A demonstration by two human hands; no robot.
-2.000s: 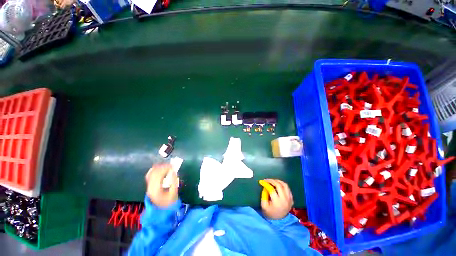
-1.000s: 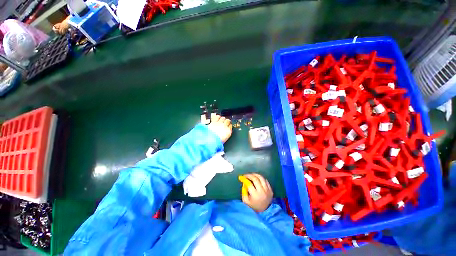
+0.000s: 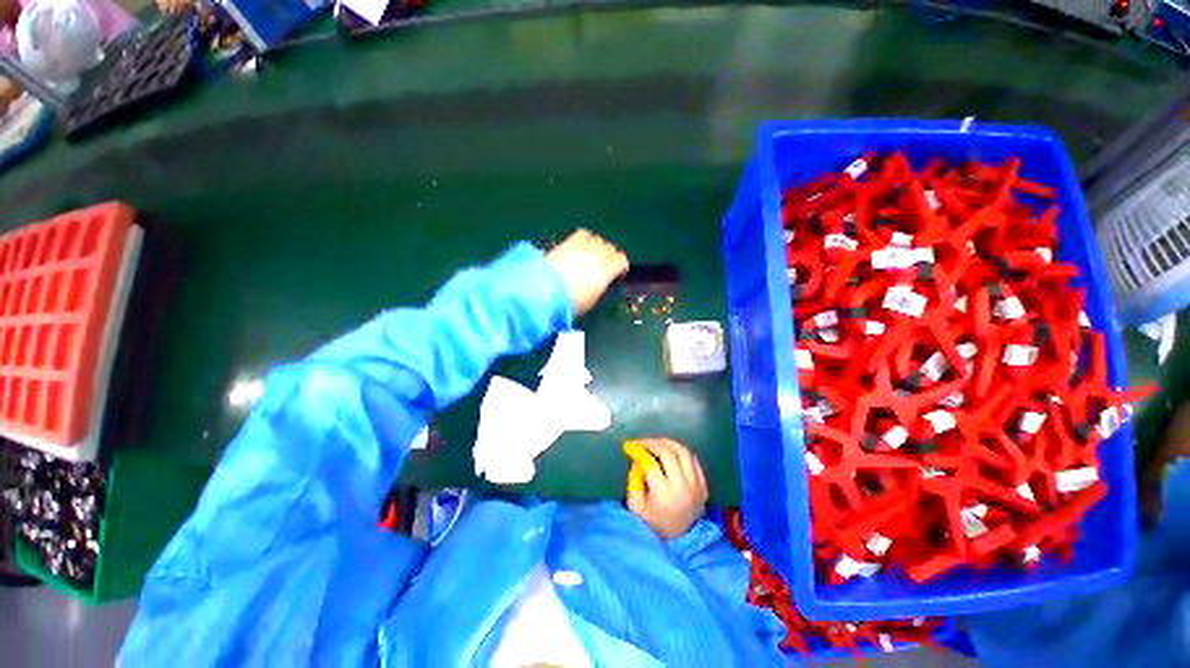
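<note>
My left hand (image 3: 589, 268) reaches far out over the green bench, at the left end of the row of dark modules with gold connectors (image 3: 651, 292). Its fingers are bent over that end; whether they hold something cannot be seen. The small white modules there are hidden by the hand. My right hand (image 3: 670, 488) rests low near the bench edge, fingers curled, with a yellow finger cot showing; nothing else shows in it. White wipes (image 3: 533, 418) lie below my left forearm. A small beige-white block (image 3: 694, 349) stands beside the blue bin.
The deep blue bin (image 3: 750, 392) heaped with red clamps (image 3: 914, 379) stands at right, a white fan (image 3: 1148, 255) behind it. Red-orange blister trays (image 3: 59, 326) are stacked at left, above a green bin (image 3: 131, 529) of small black-and-silver pieces. A black tray (image 3: 137, 78) lies at upper left.
My left hand has gone from the lower left of the wipes to the module row, and then slightly further out. The dark row now looks shorter. My right hand has stayed near the bench edge.
</note>
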